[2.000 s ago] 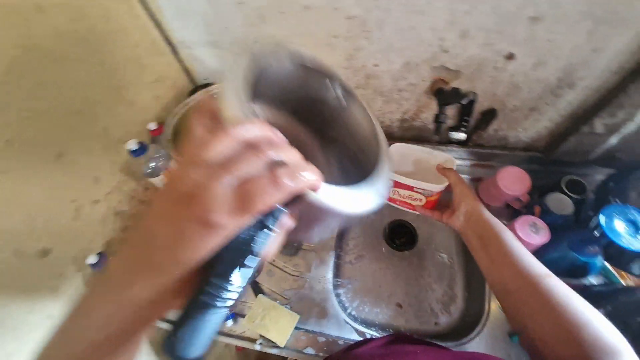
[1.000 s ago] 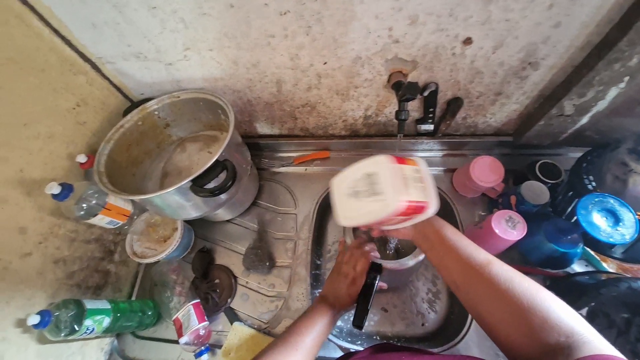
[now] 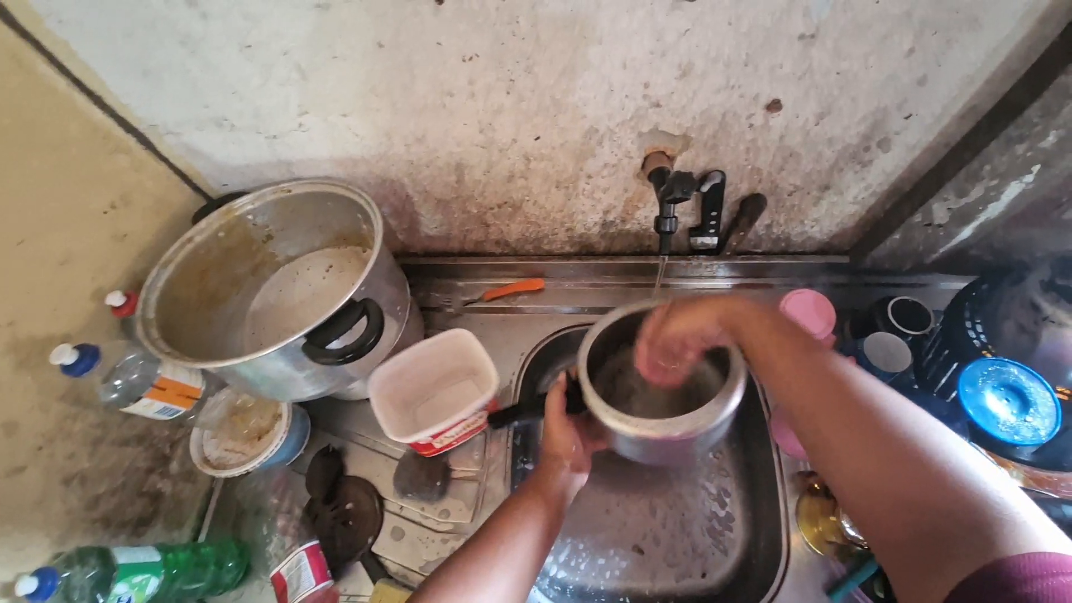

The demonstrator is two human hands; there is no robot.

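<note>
My left hand (image 3: 574, 431) grips the black handle (image 3: 536, 404) of a metal pot (image 3: 662, 435) over the steel sink (image 3: 662, 536). Inside the pot's mouth is my right hand (image 3: 678, 339), slightly blurred; whether its fingers hold anything cannot be told. A thin stream runs from the black tap (image 3: 665, 213) behind the pot, its lower end hidden. Left of the handle, a white plastic tub (image 3: 435, 385) with a red label stands upright on the drainboard.
A large two-handled aluminium pot (image 3: 276, 293) stands back left, near bottles and a blue tub (image 3: 289, 435). An orange-handled utensil (image 3: 512, 289) lies on the back ledge. Pink cups (image 3: 808, 312), dark cups and a blue lid (image 3: 1008, 400) crowd the right side.
The white tub, in my right hand over the sink a second ago, now stands on the drainboard. My right hand has moved into the pot.
</note>
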